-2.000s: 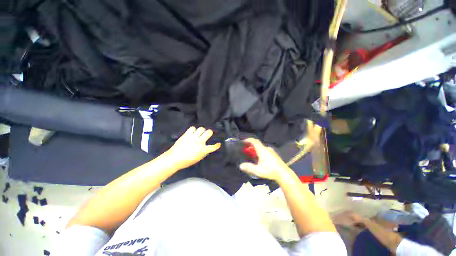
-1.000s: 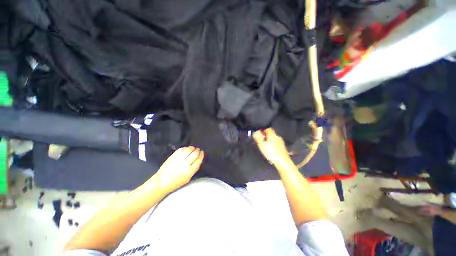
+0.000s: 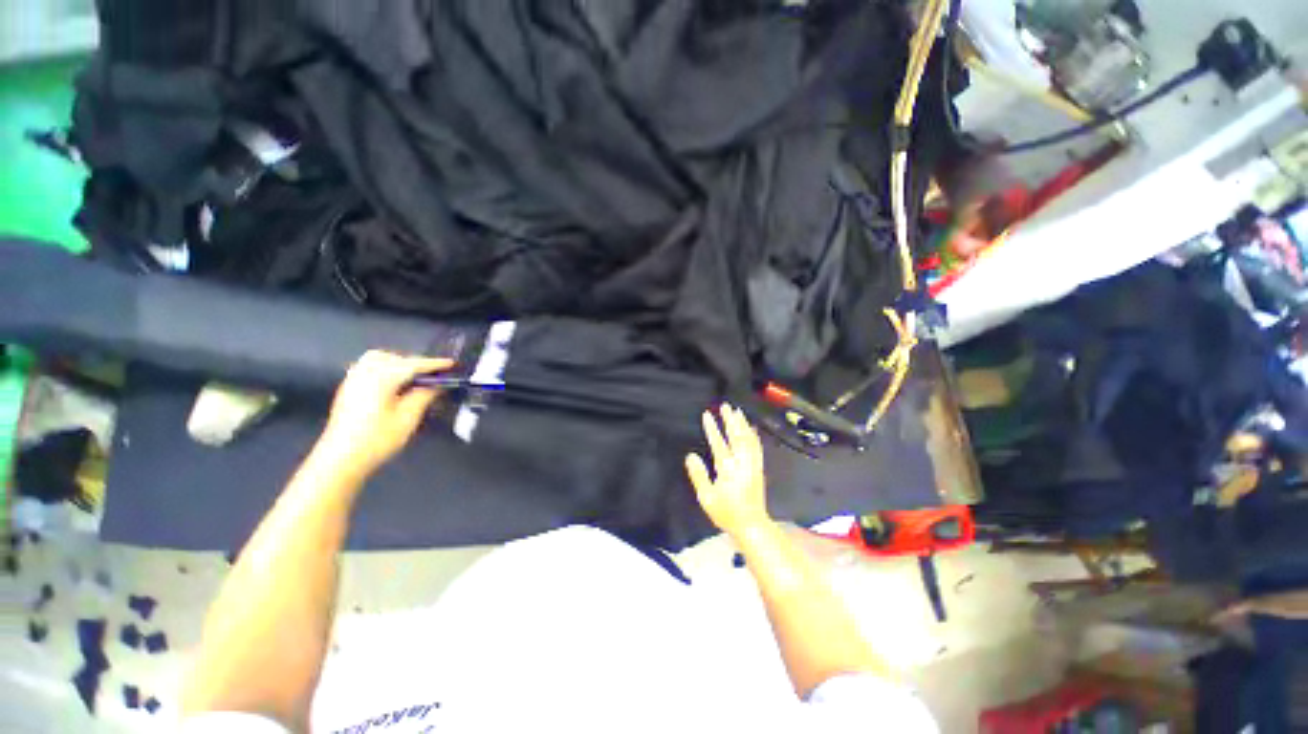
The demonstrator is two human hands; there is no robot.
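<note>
A black garment (image 3: 588, 380) with white stripes (image 3: 485, 380) at its left end lies at the right end of the padded arm (image 3: 187, 318). My left hand (image 3: 385, 402) grips the garment's edge beside the stripes. My right hand (image 3: 732, 466) lies on the black cloth with its fingers apart and holds nothing. Snips with a red handle (image 3: 782, 394) lie just beyond my right fingertips on the dark table top (image 3: 301, 495). The garment's far part merges with the heap behind.
A large heap of black garments (image 3: 545, 158) lies behind. Tan cords (image 3: 905, 187) hang at the right, their lower end near the snips. A beige block (image 3: 230, 412) sits below the padded arm. A red object (image 3: 918, 531) is at the table's front right edge.
My left hand has moved left to the striped end and taken hold of the edge. My right hand has let go of the snips and moved slightly down and left.
</note>
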